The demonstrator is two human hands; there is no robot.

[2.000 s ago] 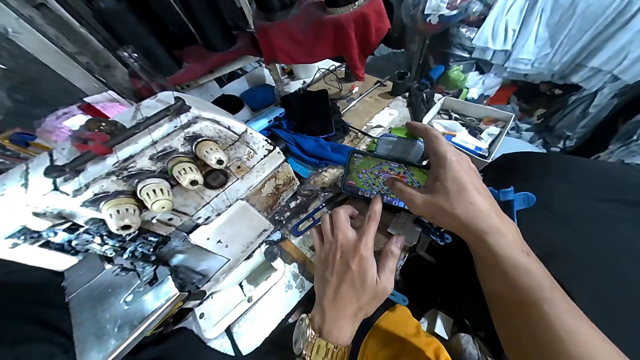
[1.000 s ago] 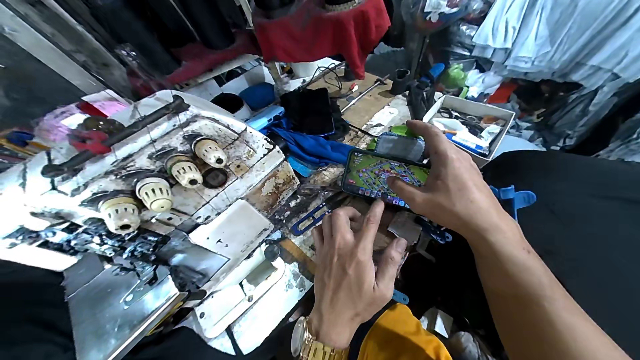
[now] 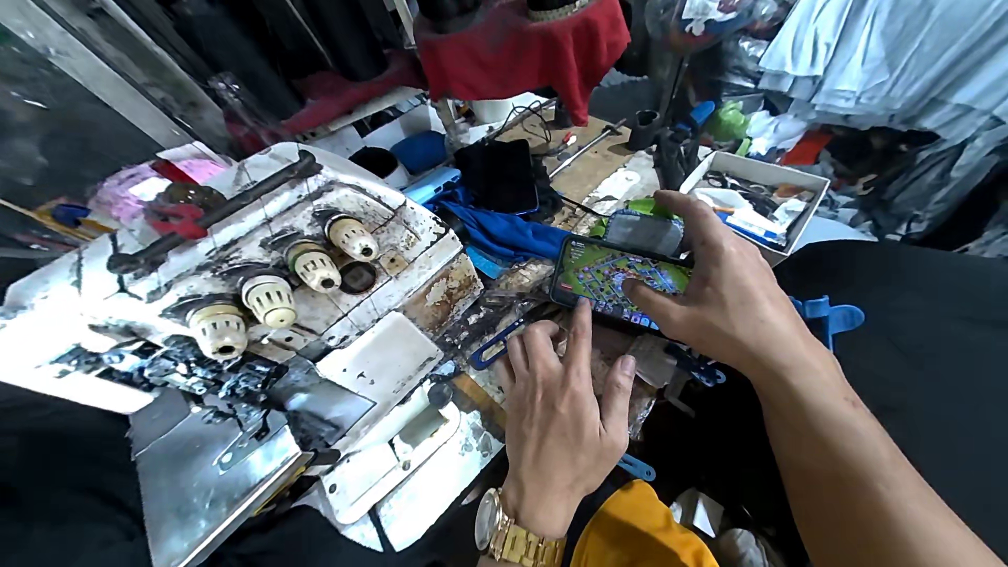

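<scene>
A smartphone (image 3: pixel 618 283) lies sideways at the centre, a game with a green map lit on its screen. My right hand (image 3: pixel 728 291) is at its right end, the thumb over the screen and the index finger stretched past the far edge; whether it grips the phone I cannot tell. My left hand (image 3: pixel 563 402), with a gold wristwatch (image 3: pixel 512 531) on the wrist, is spread palm down, its index fingertip at the phone's near edge. It holds nothing. Left of the hands stands a worn white overlock sewing machine (image 3: pixel 378 291) with several cream tension dials (image 3: pixel 268 299).
Blue thread snips (image 3: pixel 496 346) lie by my left fingers. Behind the phone are blue cloth (image 3: pixel 512 232), a dark tablet-like device (image 3: pixel 500 177) and a grey-green pad (image 3: pixel 644 231). An open white box (image 3: pixel 819 189) of small items stands at the right. Red cloth (image 3: pixel 524 51) hangs at the back.
</scene>
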